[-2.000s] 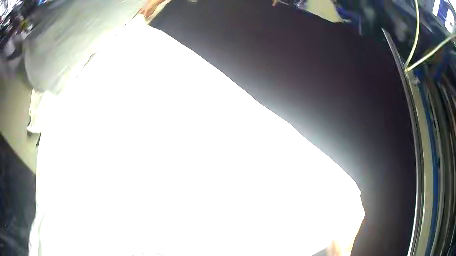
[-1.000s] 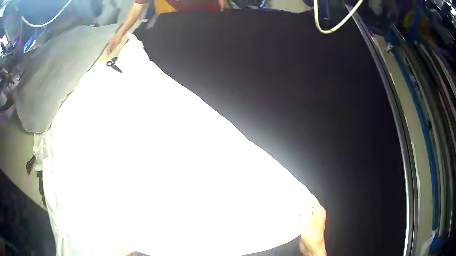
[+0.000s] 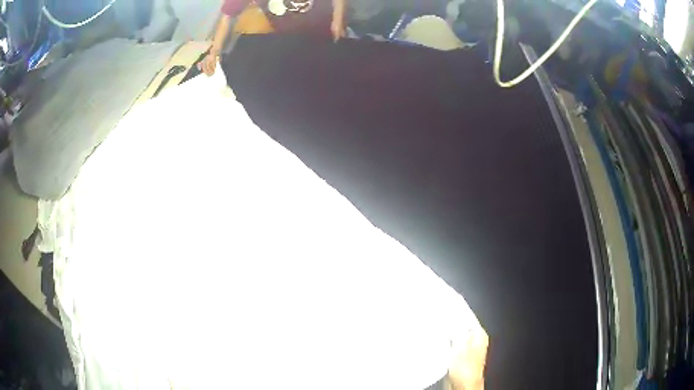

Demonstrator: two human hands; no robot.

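Observation:
The white fabric ply is glaring white and covers the left and middle of the table. Its slanting edge runs from the far left to the near right over the dark fabric ply, which lies flat. My right hand is at the bottom edge, washed out by glare, at the near right corner of the white fabric. It appears to pinch that corner; its fingertips are hard to make out. My left hand is not clearly visible; only a faint skin-toned spot shows at the bottom edge.
Another person's hand is at the far corner of the white fabric; their other hand is at the dark cloth's far edge. Grey cloth lies at the left. A metal rail runs along the right. A pale cord hangs at the top.
Since the first frame my view has shifted, showing more of the other person. That person's hand has moved onto the white fabric's far corner, and the shears seen earlier there are no longer clearly visible.

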